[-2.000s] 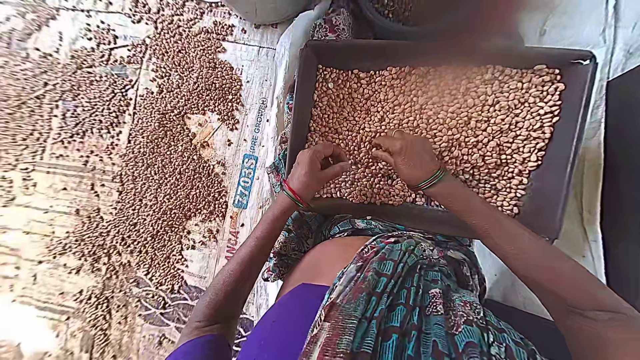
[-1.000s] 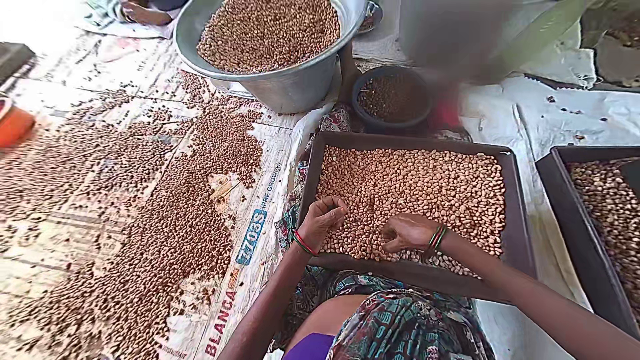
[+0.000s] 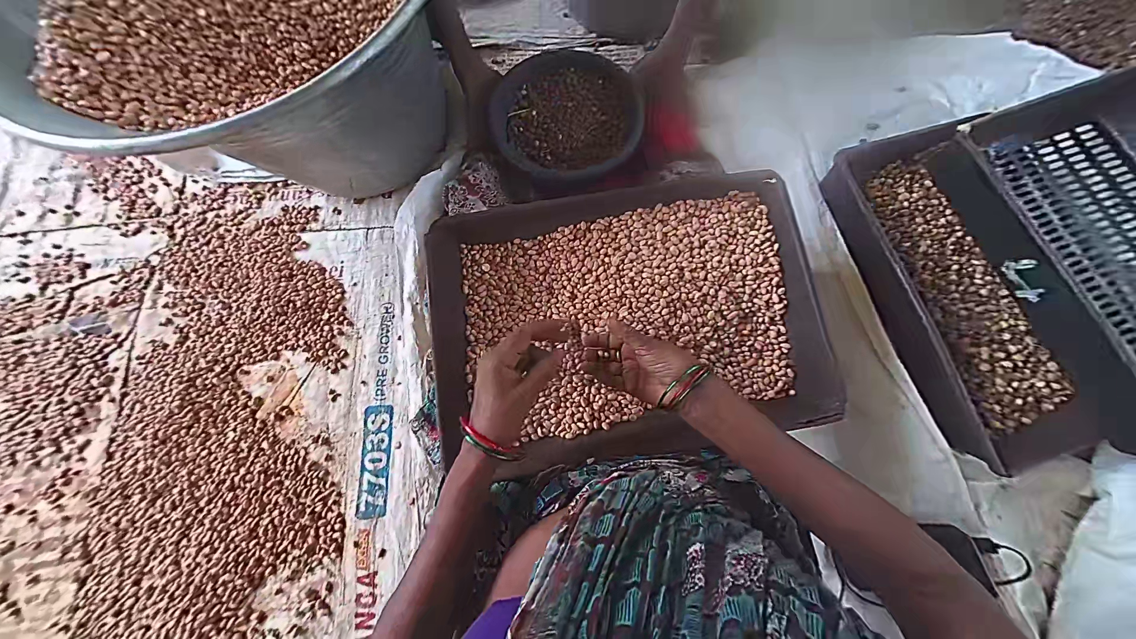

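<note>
A dark rectangular tray (image 3: 821,355) lies before me, filled with light brown beans or nuts (image 3: 701,275). Over its near left part is my left hand (image 3: 515,377), with red and green bangles at the wrist; thumb and fingers are bent toward each other, and whether they pinch anything is too small to tell. Close beside it, my right hand (image 3: 639,359) is turned partly palm up with fingers curled, fingertips near those of my left hand. Small bits seem to be at its fingers, but I cannot make out what they are.
A large metal basin (image 3: 355,124) of beans stands at upper left. Beyond the tray, another person's hands (image 3: 475,84) are at a dark bowl (image 3: 568,173) of darker bits. At right is another dark tray (image 3: 958,426) with beans and a slotted crate (image 3: 1065,195). Beans cover the printed sheet (image 3: 377,355) at left.
My right hand has turned from fingers down on the beans to partly palm up, beside my left hand. Another person's hands now show at the bowl. The view has shifted.
</note>
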